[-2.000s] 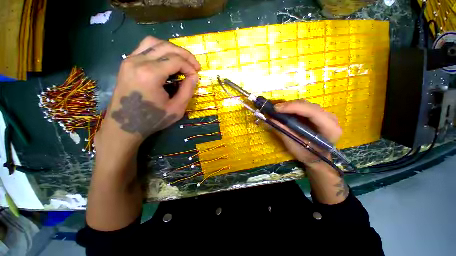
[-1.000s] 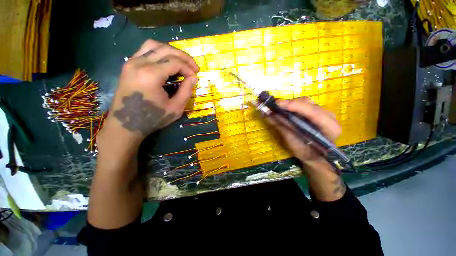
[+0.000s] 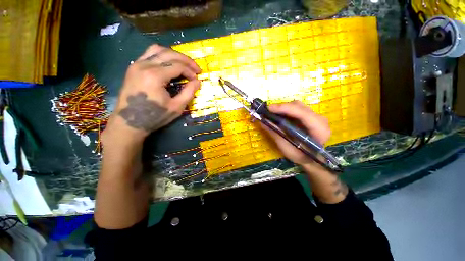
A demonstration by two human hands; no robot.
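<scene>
A shiny yellow-orange flexible circuit panel (image 3: pixel 306 56) lies flat on the dark green bench. My right hand (image 3: pixel 301 130) holds the soldering iron (image 3: pixel 290 130) like a pen, its tip over the panel's left part, near my left fingers, with the thin feed tube alongside. My left hand (image 3: pixel 158 94) is at the panel's left edge, thumb and forefinger pinched together; what lies between the fingertips is too small to tell. Several lead wires (image 3: pixel 204 135) project from the panel's lower left edge. A pile of loose leads (image 3: pixel 81 104) lies left of my left hand.
Stacked flex panels (image 3: pixel 30 41) stand at upper left. Pliers (image 3: pixel 19 148) lie on a white sheet at left. A brown box (image 3: pixel 168 15) and a round container (image 3: pixel 326 6) are above the panel. At right are a dark box (image 3: pixel 405 92), a white reel (image 3: pixel 441 35) and cables.
The iron's tip has swung back left, closer to my left fingers, after moving away a second ago. My left hand keeps its pinch pose. The whole view has shifted slightly.
</scene>
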